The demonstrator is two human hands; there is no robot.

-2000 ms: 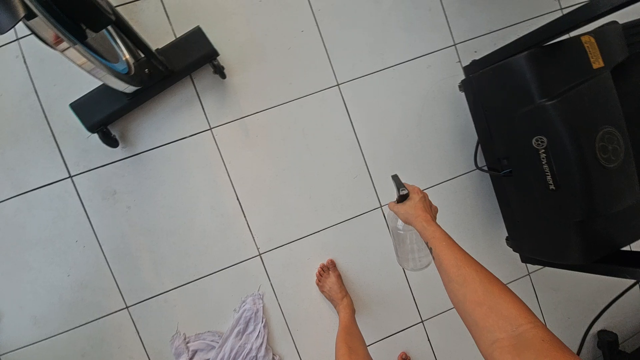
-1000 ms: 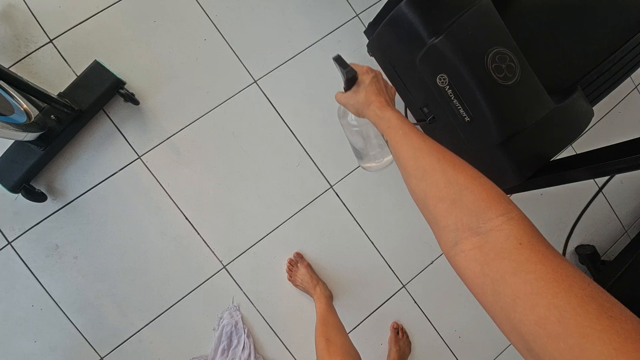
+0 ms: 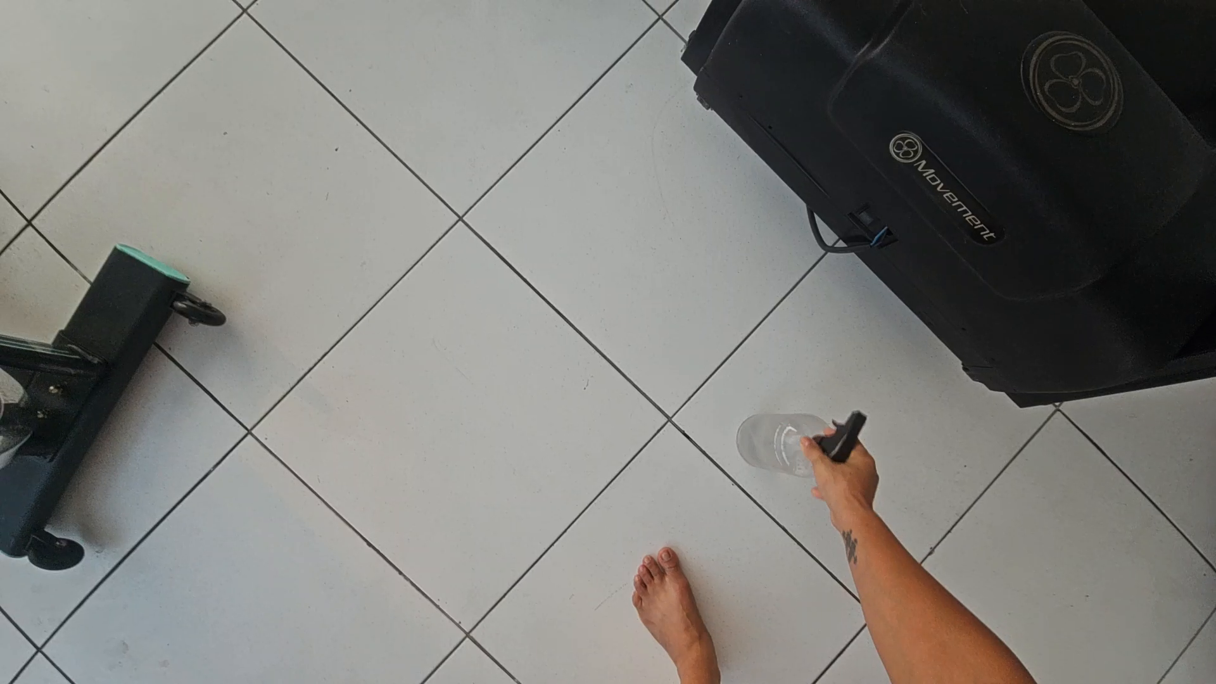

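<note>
My right hand (image 3: 845, 483) grips a clear plastic spray bottle (image 3: 781, 444) by its neck, just below the black trigger head (image 3: 842, 437). The bottle is tilted, its base pointing left and its head at the right, over the white floor tiles (image 3: 456, 399). Whether its base touches the floor cannot be told. A bare foot (image 3: 673, 608) stands on the tiles below and left of the bottle. My left hand is outside the view.
A black treadmill's motor cover (image 3: 950, 190), marked Movement, fills the upper right, with a dark cable (image 3: 825, 237) looping from its edge. At the left stands the dark base bar (image 3: 90, 399) of an exercise machine, with small wheels at its ends.
My right hand has moved away from the treadmill with the spray bottle, whose base now points left instead of down. The pale cloth at the bottom has left the view.
</note>
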